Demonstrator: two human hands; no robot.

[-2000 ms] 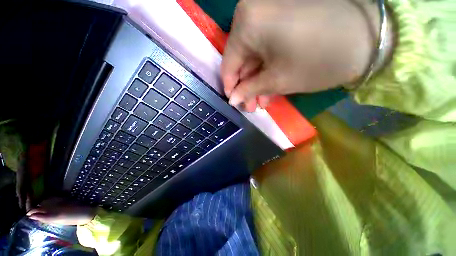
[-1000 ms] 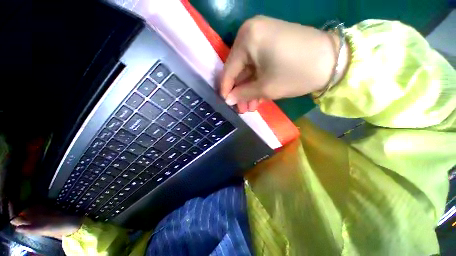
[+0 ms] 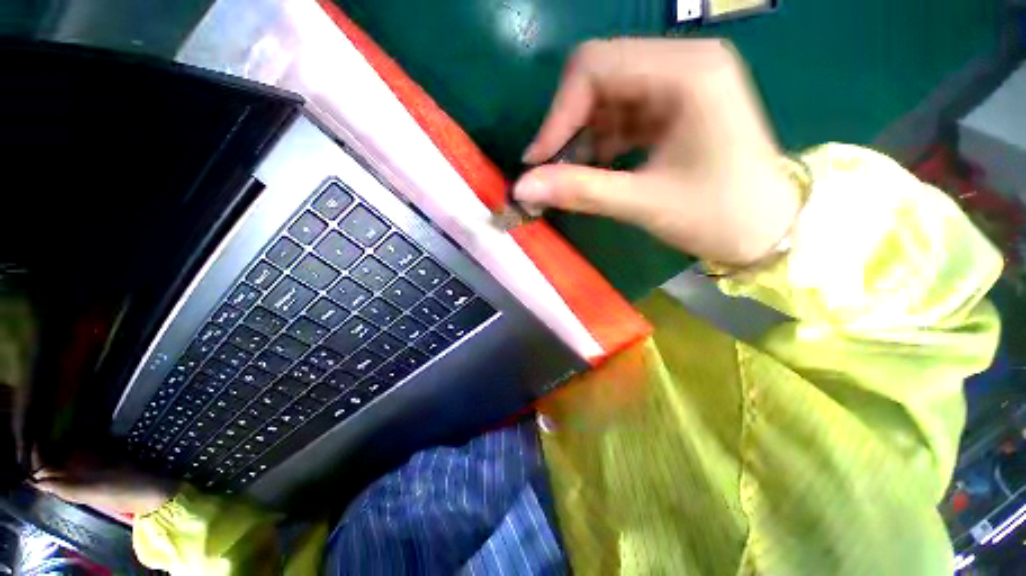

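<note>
An open laptop (image 3: 473,338) with black keys and a dark screen lies tilted across the view. My right hand (image 3: 675,146) is off its right edge, over the red-orange pad. Thumb and fingers pinch a small dark stick with a metal end, which looks like a USB flash drive (image 3: 509,216). The plug end points toward the laptop's side edge and appears clear of it. The hand is slightly blurred. My left hand (image 3: 107,491) is small and dark at the lower left, by the laptop's far left edge; its fingertips are unclear.
A red-orange foam pad (image 3: 608,321) with a pale liner sheet (image 3: 371,124) lies under the laptop. The green bench (image 3: 878,79) spreads beyond. A small framed item (image 3: 737,9) is cut off at the top edge. My yellow smock sleeve fills the right side.
My right hand has drawn back from the laptop's side edge, and the small stick now shows between its fingers. The laptop sits slightly lower and further left in view.
</note>
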